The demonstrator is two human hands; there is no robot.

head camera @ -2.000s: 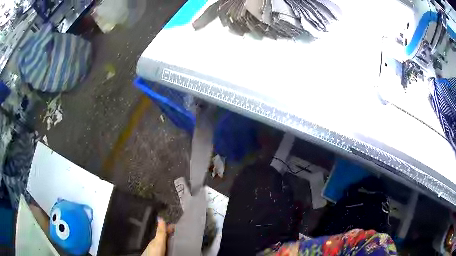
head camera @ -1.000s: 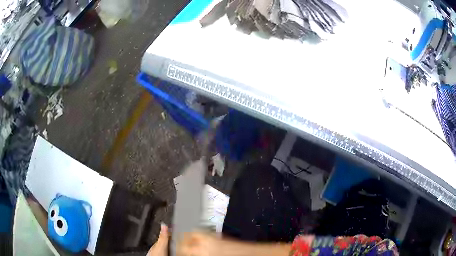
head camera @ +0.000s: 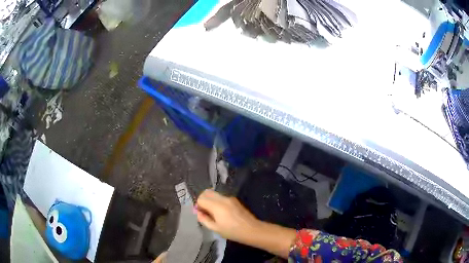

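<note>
A grey-brown fabric piece stands at the bottom centre, with layered edges of more pieces at its lower right. My left hand is mostly cut off by the bottom edge; a small part shows against the pieces' left side. My right hand comes in from the right, fingers closed at the upper right edge of the pieces. A narrow grey strip runs from my right hand up towards the blue basket. The fingertips' exact hold is partly hidden.
The white table with a ruler edge lies above the hands and bears fanned grey-brown pieces. A sewing machine stands at upper right. A blue pouch lies on a white board at lower left; a striped bundle is on the floor.
My right hand, out of view at first, came in blurred at the bottom and is now higher, at the pieces' upper edge. The wide band towards the basket now shows as a narrow strip.
</note>
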